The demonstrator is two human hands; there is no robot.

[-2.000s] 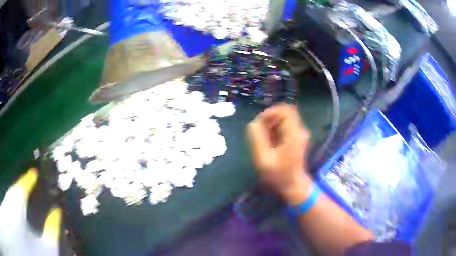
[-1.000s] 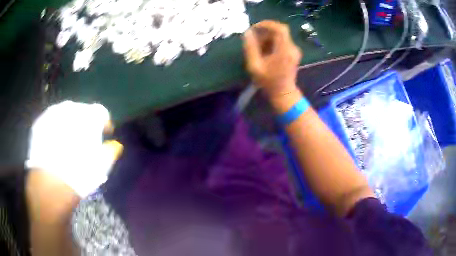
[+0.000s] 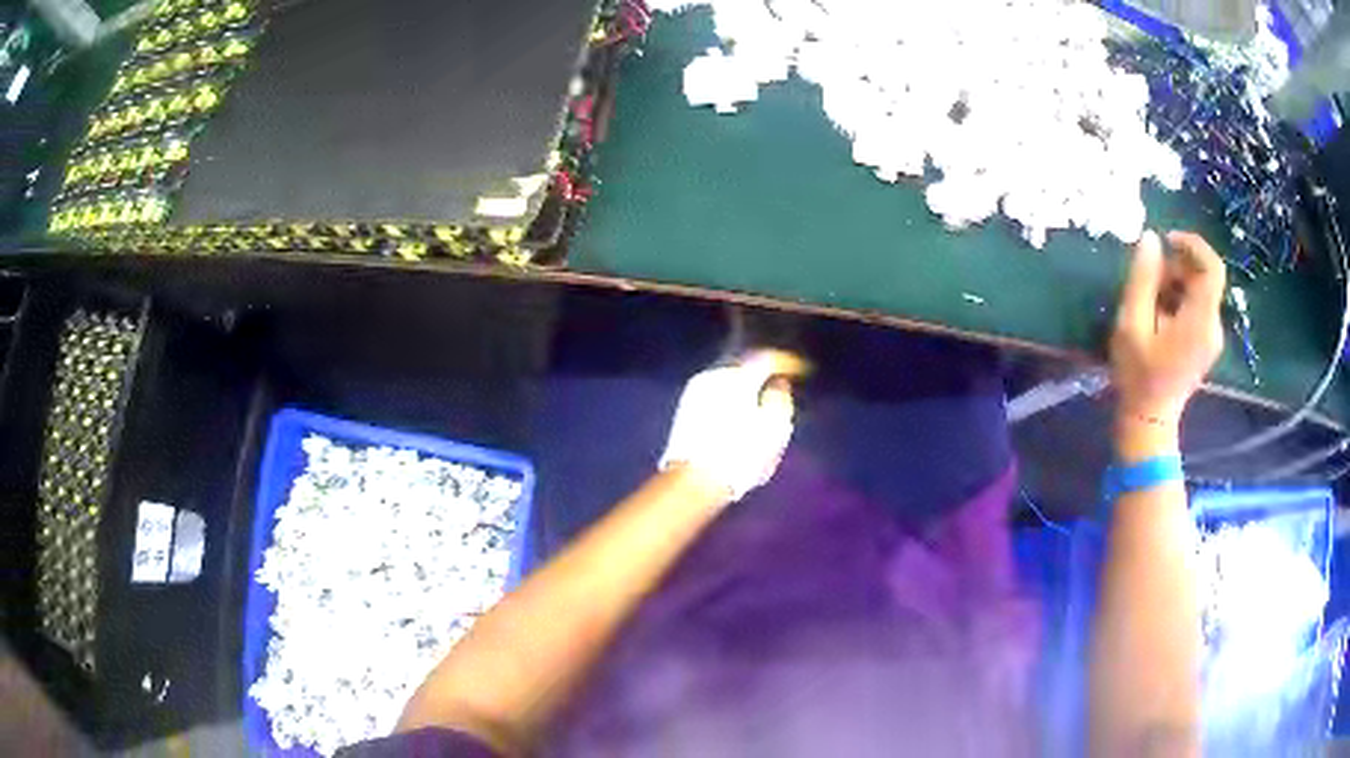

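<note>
A pile of small white boards (image 3: 948,111) lies on the dark green bench mat (image 3: 711,208) at the upper middle and right. My left hand (image 3: 729,422), in a white glove with yellow fingertips, is below the bench's front edge, before my purple clothing; whether it holds anything is hidden. My bare right hand (image 3: 1170,319), with a light blue wrist band, is at the bench's front edge, just right of the pile. Its fingers are curled, and I cannot make out anything in them. A dark heap of wired connectors (image 3: 1221,141) lies beyond it at the right.
A flat dark panel (image 3: 385,111) with yellow-green parts and red wires lies on the bench at the left. A blue tote (image 3: 274,489) full of white boards stands below at the left. Another blue tote (image 3: 1261,504) with bright contents is at the lower right. A pale cable curves at the right.
The view has swung left, bringing in the dark panel and left tote. My gloved left hand has moved right, in front of my clothing. My right hand remains near the bench's edge.
</note>
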